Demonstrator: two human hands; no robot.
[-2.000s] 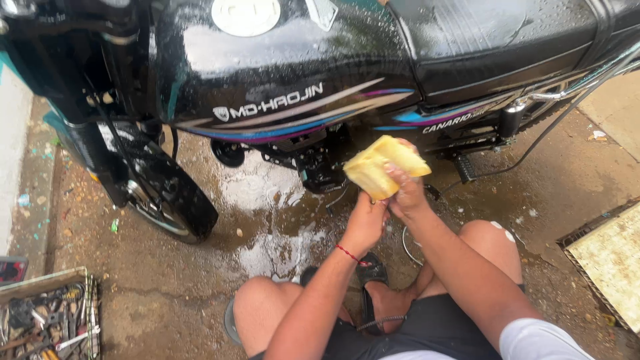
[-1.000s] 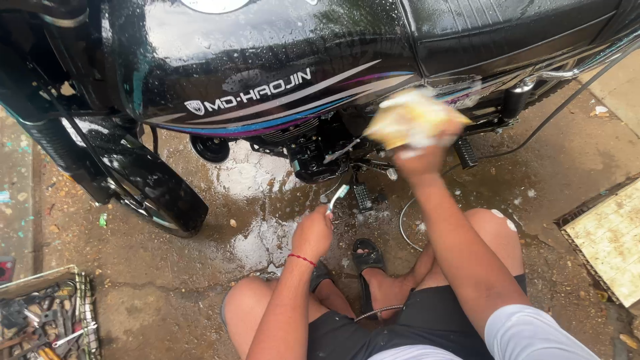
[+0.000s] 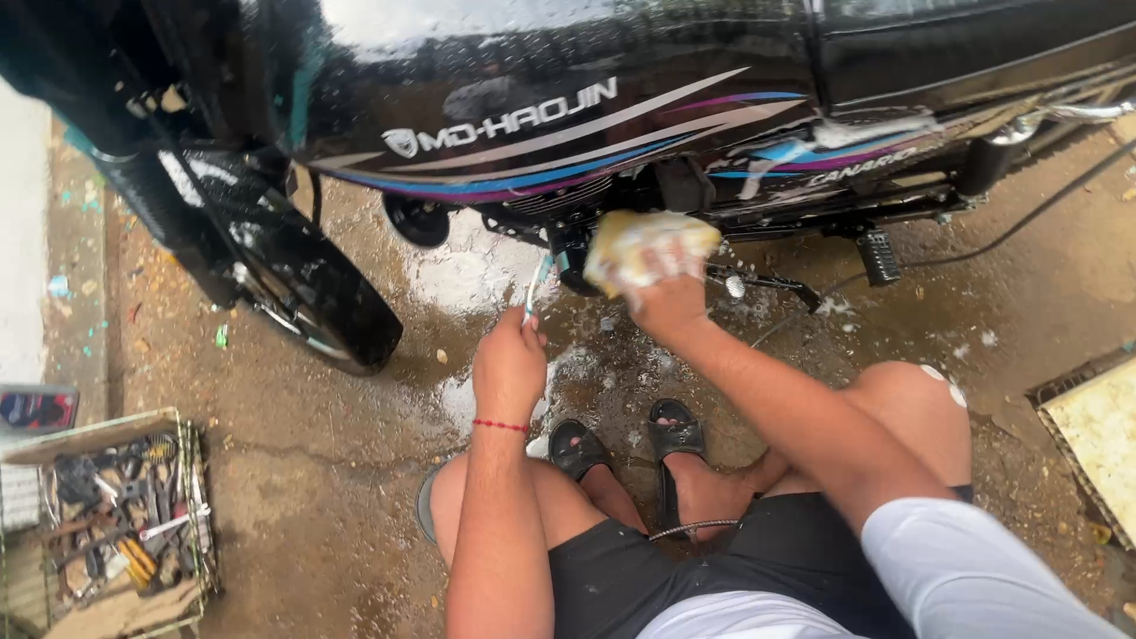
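Note:
My right hand (image 3: 667,297) grips a yellow, foam-covered sponge (image 3: 652,248) against or just in front of the lower engine area of a black motorcycle (image 3: 550,98); contact is blurred. To its left, my left hand (image 3: 510,355) holds a slim white and teal brush, apparently a toothbrush (image 3: 535,286), upright by the engine. The wet tank bears lettering and blue, purple and white stripes. Suds streak the side panel (image 3: 772,164). Below the sponge's right side lies a foot lever (image 3: 772,282), with a rubber footpeg (image 3: 879,257) farther right.
The front wheel (image 3: 328,293) stands at left. A crate (image 3: 191,497) of mixed hand tools sits on the ground at lower left. A pale panel (image 3: 1100,435) lies at the right edge. A thin cable (image 3: 1021,240) runs behind the footpeg. The concrete is wet, with foam spots.
The two hands were together at the sponge two seconds ago and are now apart. Since one second ago, my right hand has moved the sponge left and down, from the side panel to the engine.

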